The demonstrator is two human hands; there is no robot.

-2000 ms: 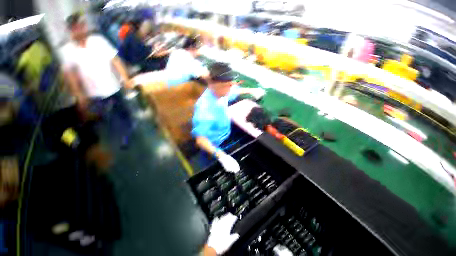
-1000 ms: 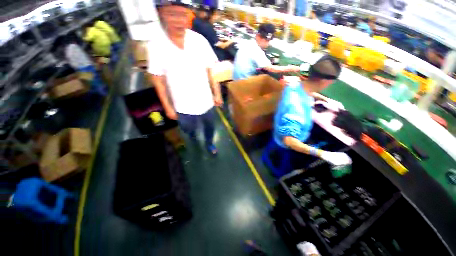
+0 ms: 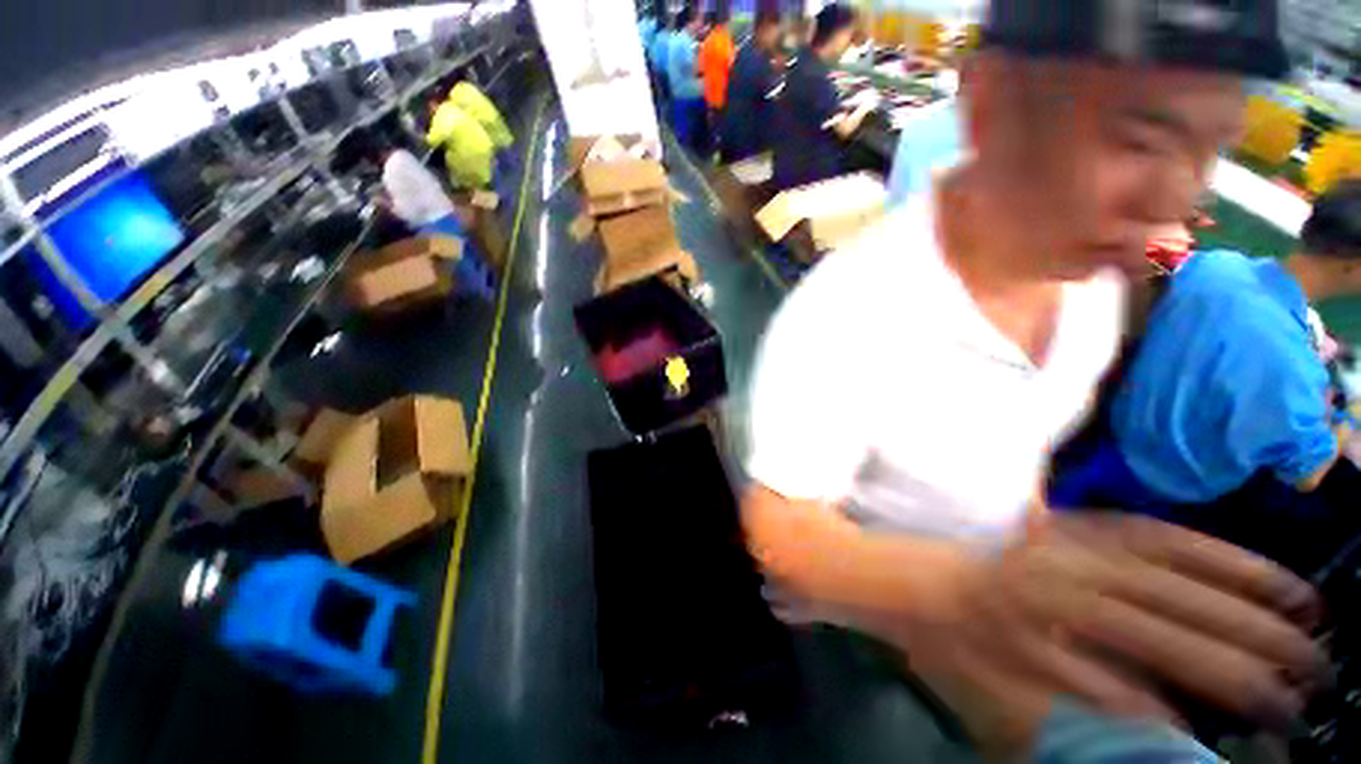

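No hand of mine can be made out. A person in a white shirt and dark cap stands very close at the right, with bare, blurred hands stretched across the lower right. A light blue piece, perhaps a sleeve, shows at the bottom edge below them; I cannot tell whose it is. A tall black crate or crate stack stands on the floor at the centre. Behind it is an open black crate with something reddish inside and a yellow mark. A dark crate edge is partly hidden at the far right.
A blue plastic stool lies at the lower left beside an open brown carton. A yellow floor line runs past them. More cartons stand behind the crates. A seated worker in blue is at the right; other people are farther back.
The view has swung left. The person in white is now much closer, hands raised in front. The circuit board crate and my gloved hand, seen earlier, are out of sight.
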